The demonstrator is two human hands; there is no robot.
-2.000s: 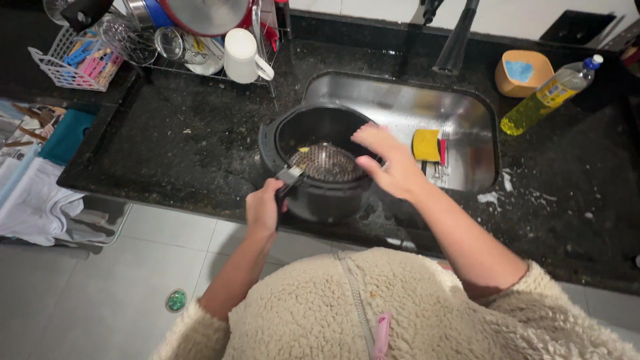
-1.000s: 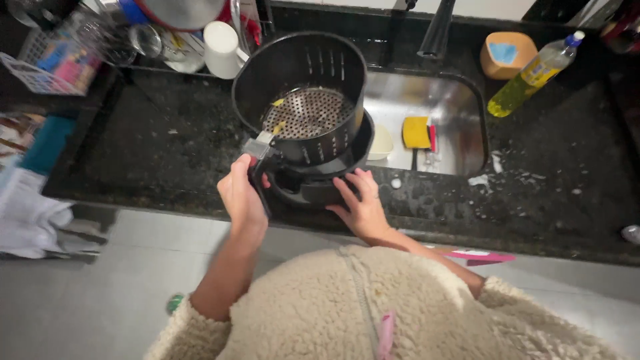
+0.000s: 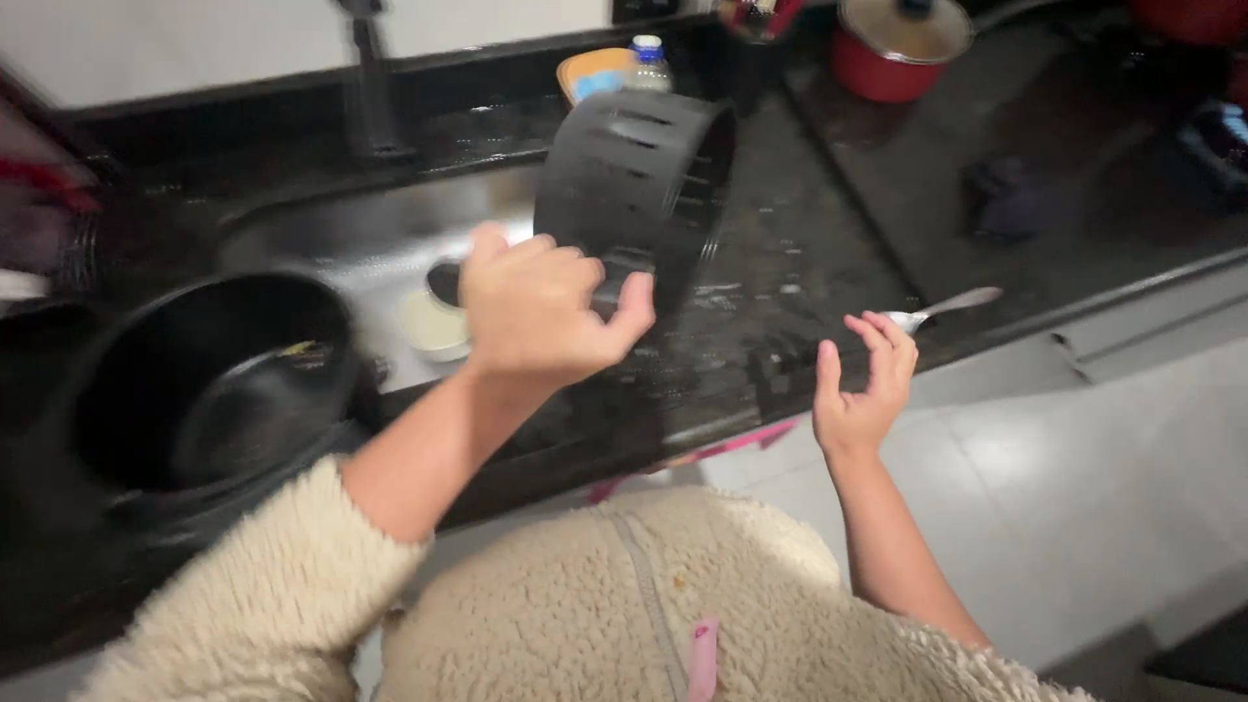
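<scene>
My left hand [image 3: 536, 307] grips the handle of a black air fryer basket [image 3: 624, 175], which is tilted on its side above the right part of the sink, its opening toward the right. The handle is mostly hidden by my fingers. The black outer pot [image 3: 219, 390] of the fryer stands on the counter at the left, with a yellowish bit inside. My right hand [image 3: 863, 390] is apart from the basket, fingers spread and holding nothing, near a metal spoon [image 3: 960, 300] at the counter's front edge. Whether the fingertips touch the spoon is unclear.
The steel sink [image 3: 390, 234] holds a pale round dish [image 3: 434, 327]. A dark faucet [image 3: 366, 88] stands behind it. At the back are an orange container [image 3: 588, 70], a bottle with a blue cap [image 3: 648, 63] and a red pot with a lid [image 3: 892, 63]. A dark cloth-like item [image 3: 1004, 195] lies right.
The basket has come out of the outer pot and been tipped on its side by my left hand. My right hand has let go of the outer pot and moved right. The view has swung right.
</scene>
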